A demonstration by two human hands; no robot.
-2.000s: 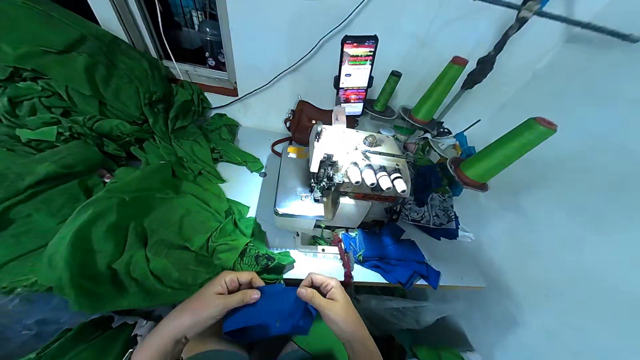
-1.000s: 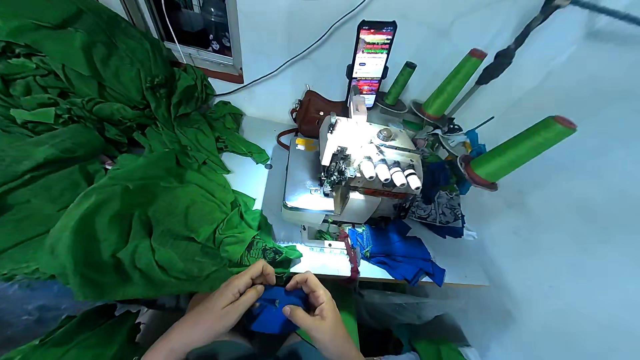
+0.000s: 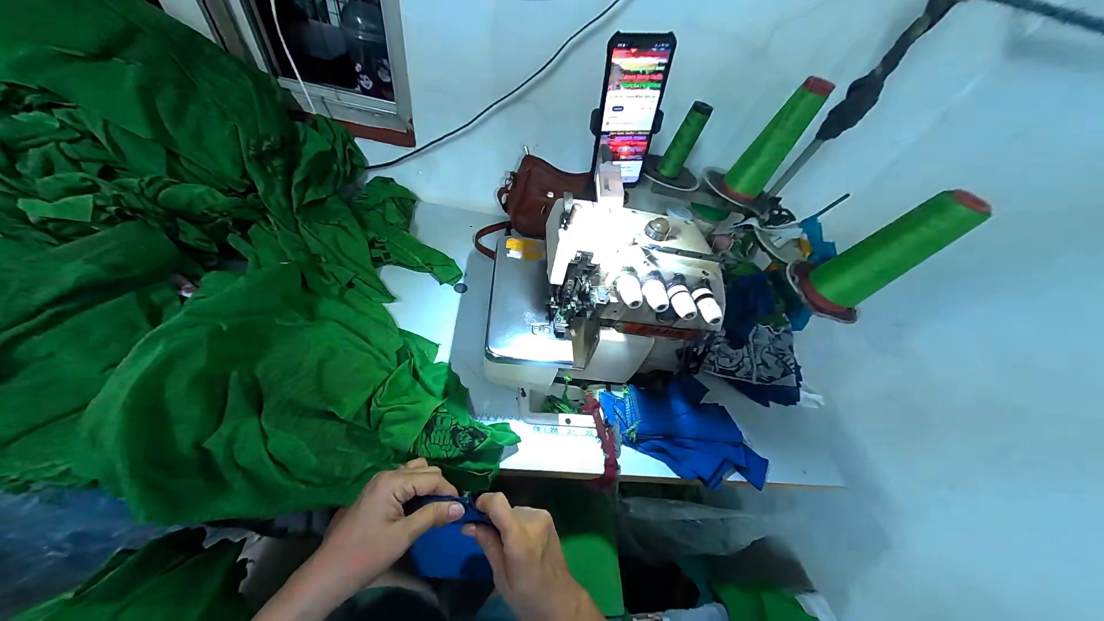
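Observation:
A piece of blue fabric (image 3: 453, 550) hangs from my two hands, in front of the table edge and low in the view. My left hand (image 3: 392, 517) pinches its upper edge between thumb and fingers. Close beside it, my right hand (image 3: 522, 543) grips the same edge, fingertips nearly meeting. Beyond the hands stands a white overlock sewing machine (image 3: 634, 259) with its lamp lit. More blue fabric (image 3: 690, 427) lies on the table right of a dark red strip (image 3: 604, 440). The lower part of the held cloth is partly hidden by my hands.
A large heap of green fabric (image 3: 259, 388) covers the left side. Green thread cones (image 3: 897, 250) stand behind and right of the machine. A phone (image 3: 636, 108) in a holder and a brown leather bag (image 3: 543, 194) are by the wall. Plastic sheeting (image 3: 690, 526) hangs below the table edge (image 3: 776, 483).
Two seconds ago the blue cloth was spread flat between my hands. My hands have come closer together, and the cloth is bunched and gripped at its upper edge.

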